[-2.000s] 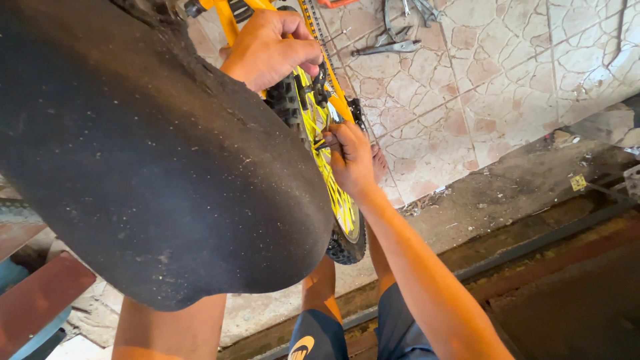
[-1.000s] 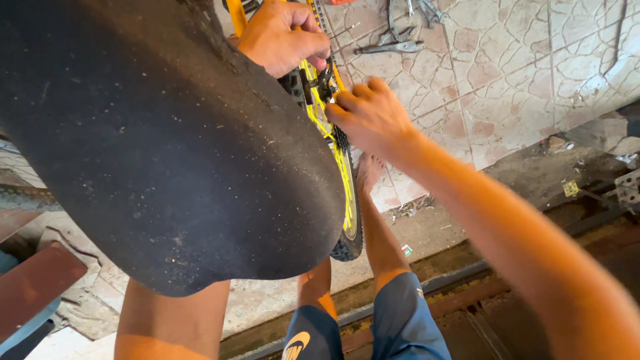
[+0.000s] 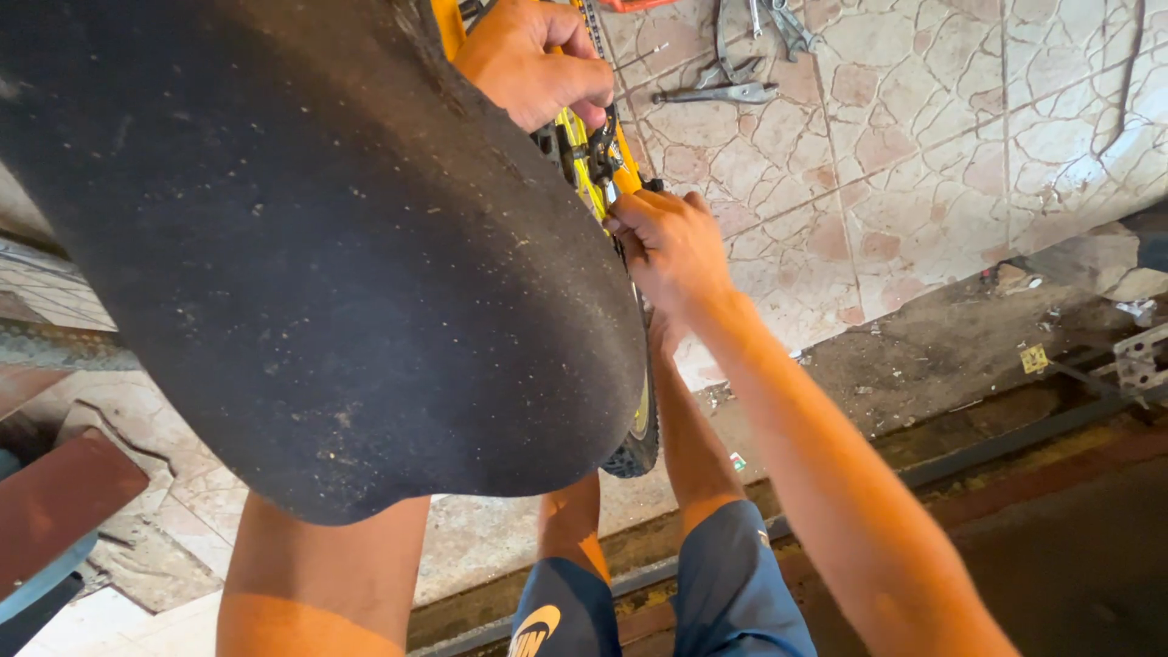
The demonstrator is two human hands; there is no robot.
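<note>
A worn black bicycle saddle fills the left and centre, hiding much of the bike. My left hand reaches out past its upper edge, thumb and fingers bent together above a black rim brake arm; whether they pinch a thin part is unclear. My right hand comes from the lower right, its fingers curled at the wheel just below the brake, their tips partly hidden. An orange frame tube runs between the hands, with a yellow rim beside it. The black knobby tyre shows below the saddle.
Locking pliers and open-ended wrenches lie on the stone-patterned tile floor. Legs in blue shorts are at the bottom, with another bare leg to their left. A reddish-brown board is at the lower left.
My right hand has lifted from the wheel toward the brake, then come back down slightly to the wheel beside it. My left hand stays above the brake.
</note>
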